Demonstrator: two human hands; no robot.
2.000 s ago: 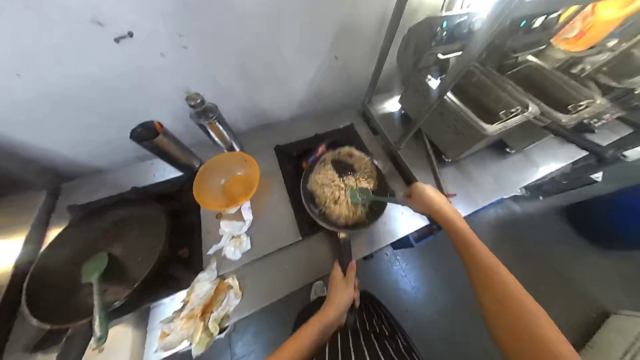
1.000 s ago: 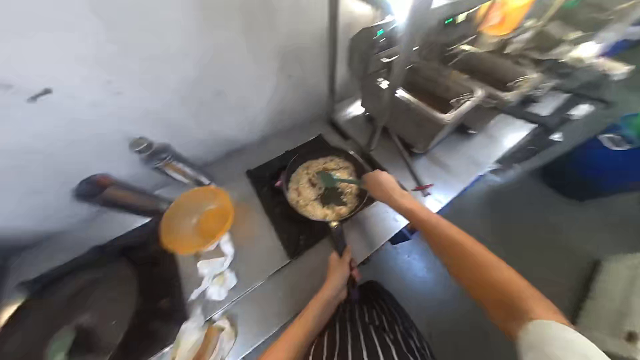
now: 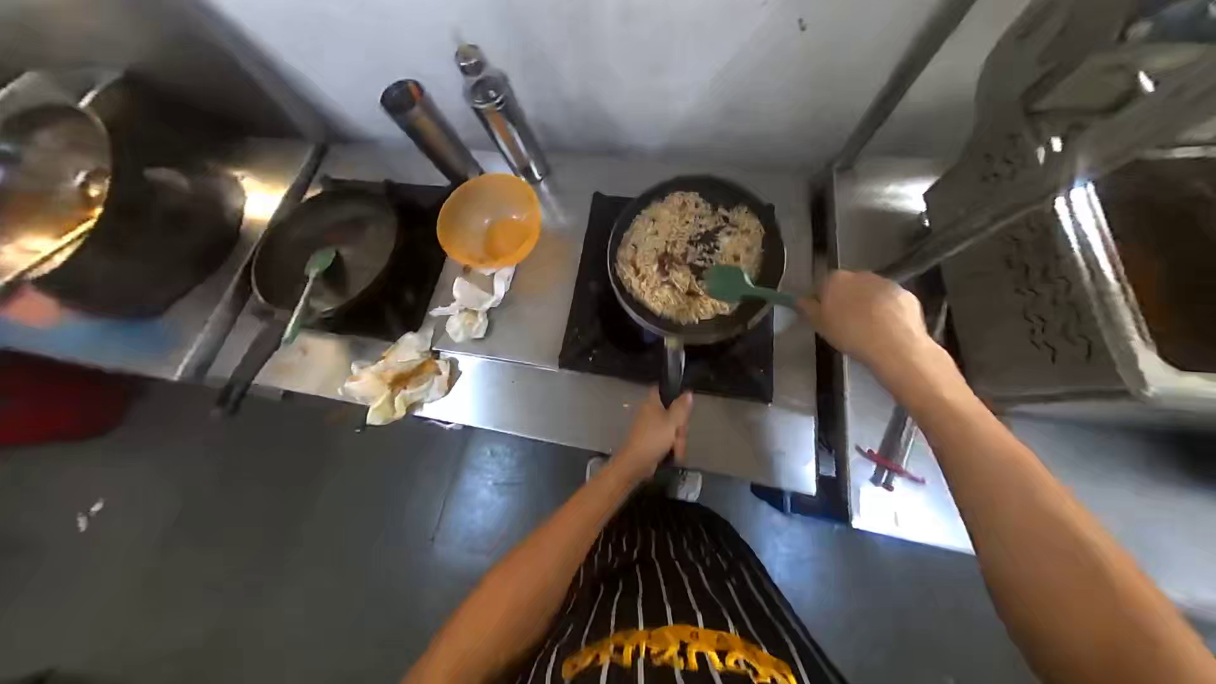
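A dark frying pan [image 3: 624,302] sits on the black burner grate [image 3: 608,366], holding a brown-flecked, rice-like food [image 3: 665,249]. My left hand [image 3: 655,432] is closed around the pan's handle, below the pan. At the pan's right rim, my right hand [image 3: 869,309] grips a green spatula [image 3: 733,284], whose blade touches the food at the lower right. An orange plastic bowl [image 3: 488,220] stands on the steel counter left of the pan. Crumpled white paper [image 3: 469,307] lies beneath the bowl.
Another pan [image 3: 366,223] with a green spatula [image 3: 319,262] rests on the left burner. Stained paper [image 3: 399,378] lies near the counter's edge. Two metal cylinders [image 3: 432,133] [image 3: 508,128] stand by the wall. A steel fryer [image 3: 1045,285] is at the right, beside red-handled tongs [image 3: 893,465].
The view has swung left. The green spatula's blade has moved from the middle of the food toward the pan's lower right. My left hand stays on the handle.
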